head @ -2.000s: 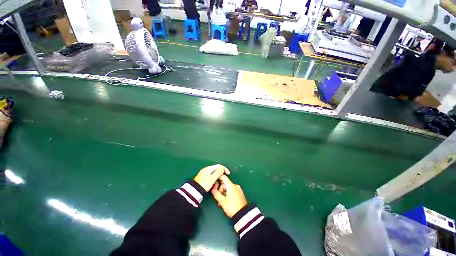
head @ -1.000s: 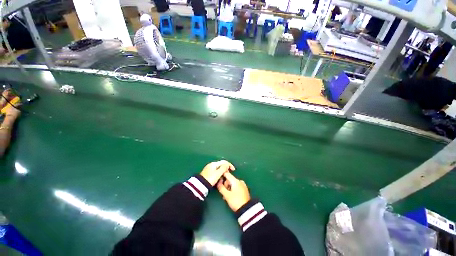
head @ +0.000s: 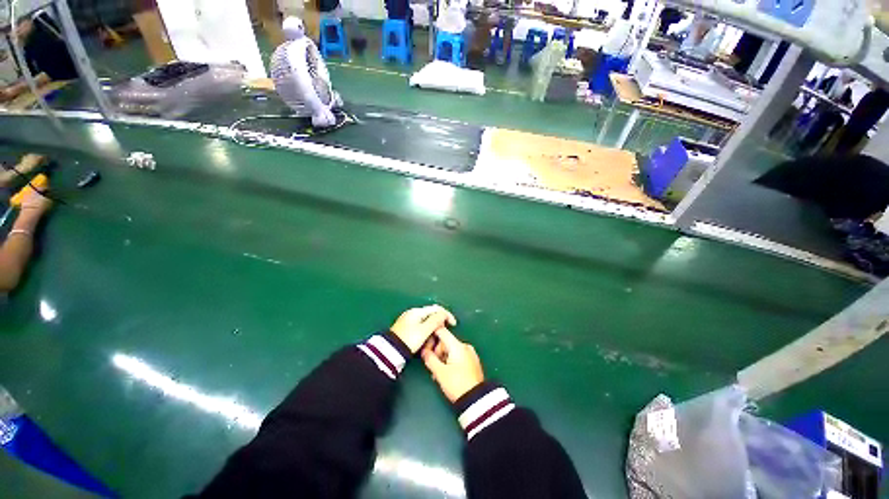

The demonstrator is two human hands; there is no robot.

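My left hand (head: 420,327) and my right hand (head: 454,364) rest together over the green conveyor belt (head: 292,253), fingers touching and partly curled into each other. No part shows in or between them, but the inner fingers and palms are hidden, so I cannot tell if something small is held. Both sleeves are black with striped cuffs.
A clear plastic bag of small grey pieces (head: 668,458) stands at the lower right beside a blue and white box (head: 840,439). At the left, another person's hands hold a yellow tool (head: 31,187). A white bundle (head: 141,160) lies on the belt's far left.
The view has shifted slightly, moving the background. My hands stay together in nearly the same pose. The other person's arm and yellow tool at the left have come further into view.
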